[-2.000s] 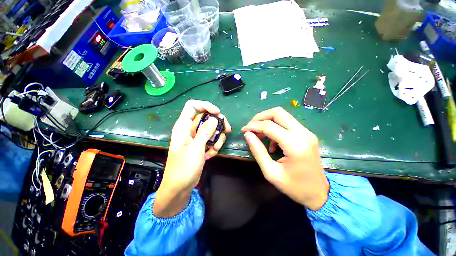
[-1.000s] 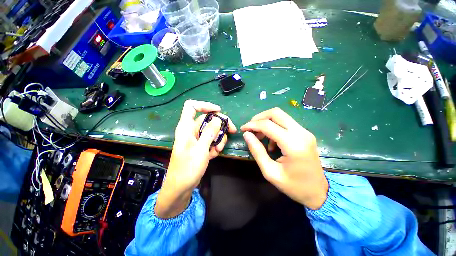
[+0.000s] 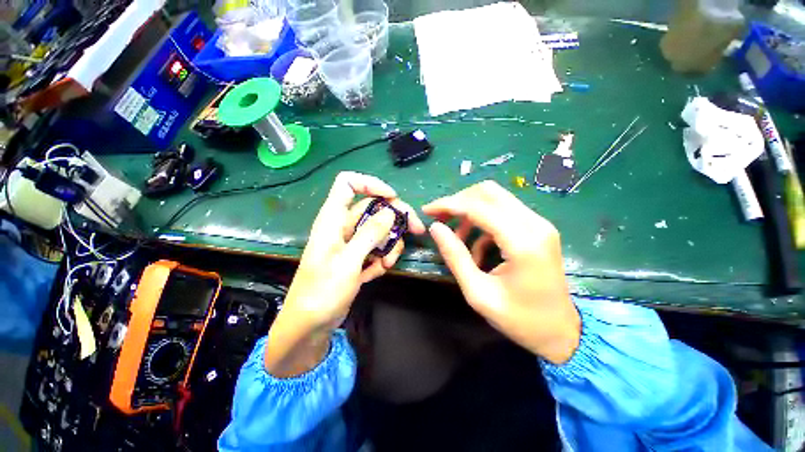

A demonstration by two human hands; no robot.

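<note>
My left hand (image 3: 328, 256) holds a small black watch case (image 3: 388, 240) near the bench's front edge, with the thumb across its open side. The fingers hide much of it. My right hand (image 3: 507, 260) is just to the right, apart from the case. Its thumb and forefinger are curved towards each other; whether something tiny is between them cannot be told. A flat black screen module (image 3: 555, 171) with a pale tail lies on the green bench (image 3: 635, 243). Thin tweezers (image 3: 609, 156) lie with their closed end beside it.
A black housing (image 3: 410, 147) lies at the cable's end. A solder spool (image 3: 279, 132), plastic cups (image 3: 346, 75) and a blue powered unit (image 3: 150, 101) are left. White paper (image 3: 485, 57) lies at the back, crumpled tissue (image 3: 722, 139) and markers right. An orange multimeter (image 3: 141, 344) is lower left.
My left hand and the case have shifted slightly, and the case is turned a little. My right thumb and forefinger have moved slightly further apart.
</note>
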